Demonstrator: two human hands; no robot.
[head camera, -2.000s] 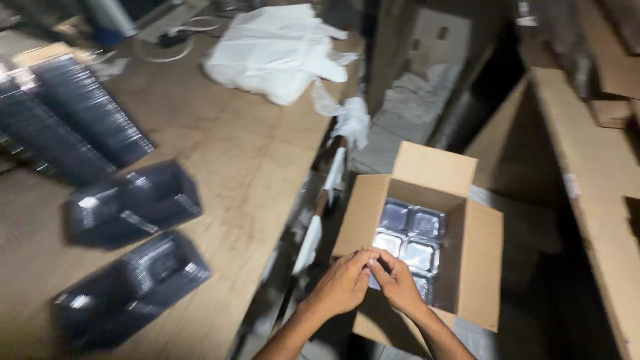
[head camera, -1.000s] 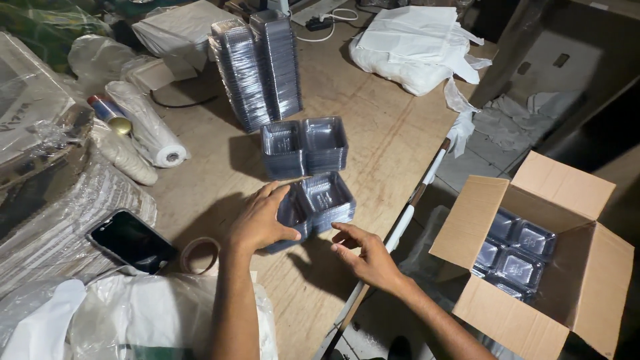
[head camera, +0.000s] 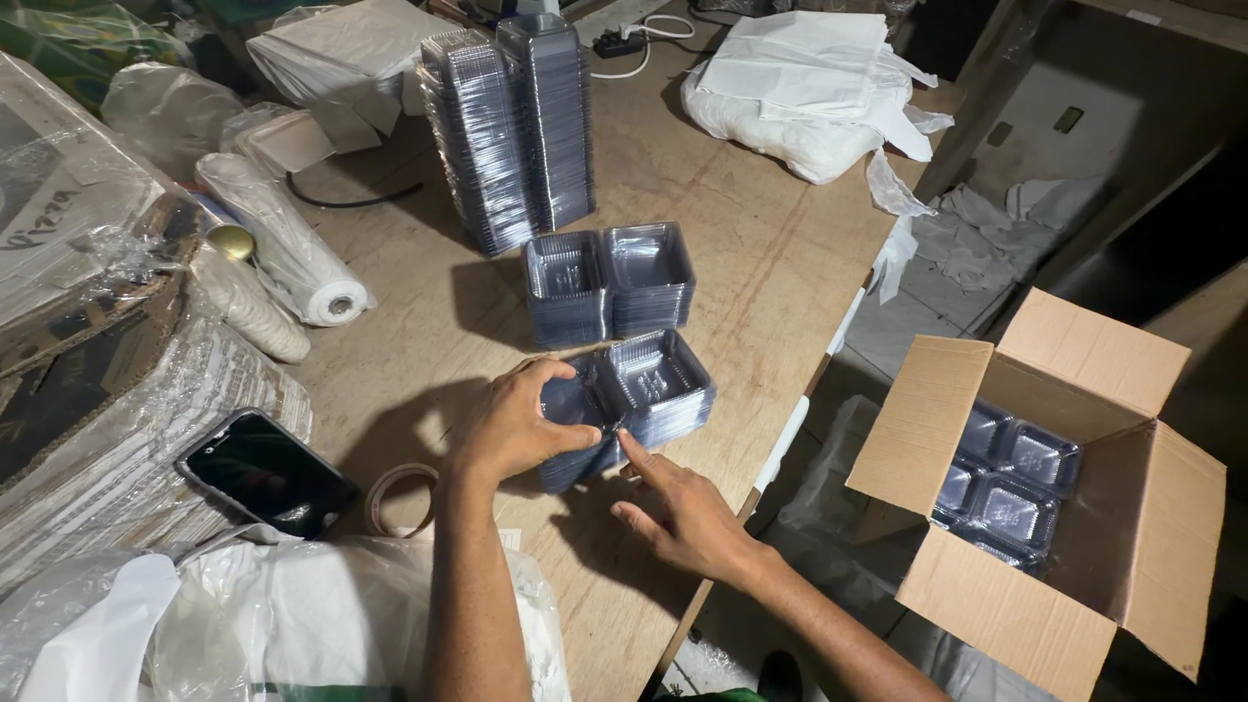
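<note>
My left hand reaches over the left half of the nearest stack of clear plastic clamshell containers, thumb and fingers spread across its rim. My right hand is at the stack's near side, its index fingertip at the fold between the halves and its thumb apart. Just behind stands a second short stack of open containers. Farther back, a tall double stack rises from the wooden table. More clear containers lie inside the open cardboard box at the right, below table height.
A phone and a tape roll lie left of my left forearm. White plastic bags sit at the back, and a wrapped white roll at the left. The table's edge runs between the stacks and the box.
The view has swung strongly left since two seconds ago. Both hands were together over the cardboard box then; now they are at the nearest stack on the table.
</note>
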